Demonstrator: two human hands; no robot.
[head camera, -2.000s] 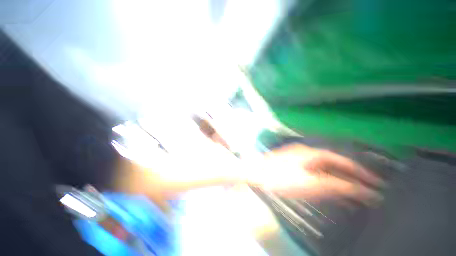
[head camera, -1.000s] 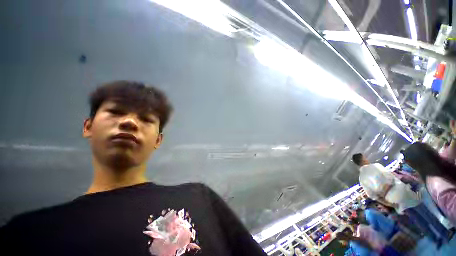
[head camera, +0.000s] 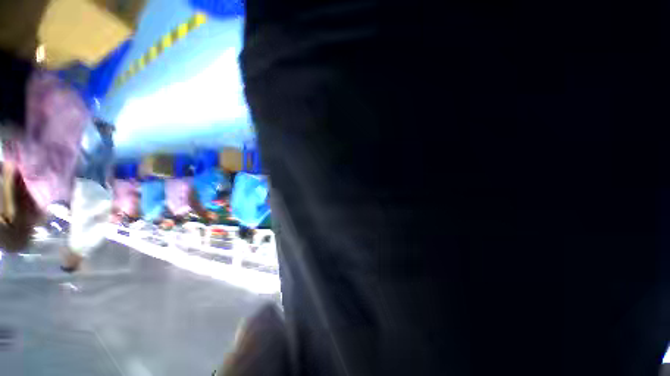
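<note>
A large black cloth surface (head camera: 463, 183), like a dark garment very close to the camera, fills the centre and right of the head view. Its left edge runs down the picture with a few soft folds. A blurred brownish shape (head camera: 256, 345) touches this edge at the bottom; I cannot tell if it is skin, hair or something else. I cannot make out either of my hands. No part or tool shows in front of me.
The view seems upside down. Blue floor (head camera: 154, 81) with yellow-and-black tape (head camera: 165, 45) lies at the top. A blurred person in pink (head camera: 55, 139) is at the left. Several people in blue and pink smocks line a bright bench, with a grey surface below them.
The camera has swung sharply. The person in the black flowered shirt and the ceiling lights no longer show as before; black cloth now fills most of the view.
</note>
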